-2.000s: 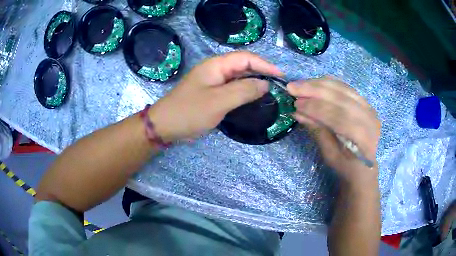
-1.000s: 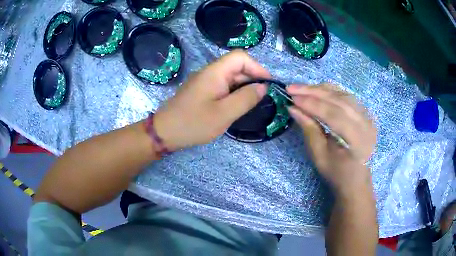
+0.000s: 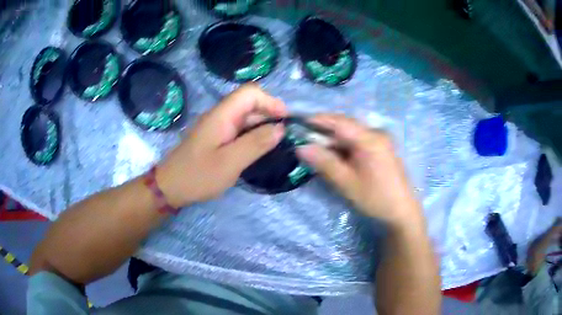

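Observation:
A round black housing is tilted between my hands over the silvery sheet. A green circuit board lies along its right side, partly covered by my right hand. My left hand grips the housing's upper left rim between thumb and fingers. My right hand is at the upper right rim, thumb over the board, fingers at the rim. The picture is blurred, and I cannot make out the tweezers or the lead wires in this frame.
Several black housings with green boards lie at the upper left and top of the bubble-wrap table. A blue block, a black tool and another dark object are at the right. Another person's hand shows at the right edge.
The whole view has shifted, so everything sits further left. My right thumb has moved over the board. The tweezers seen earlier in my right hand can no longer be made out.

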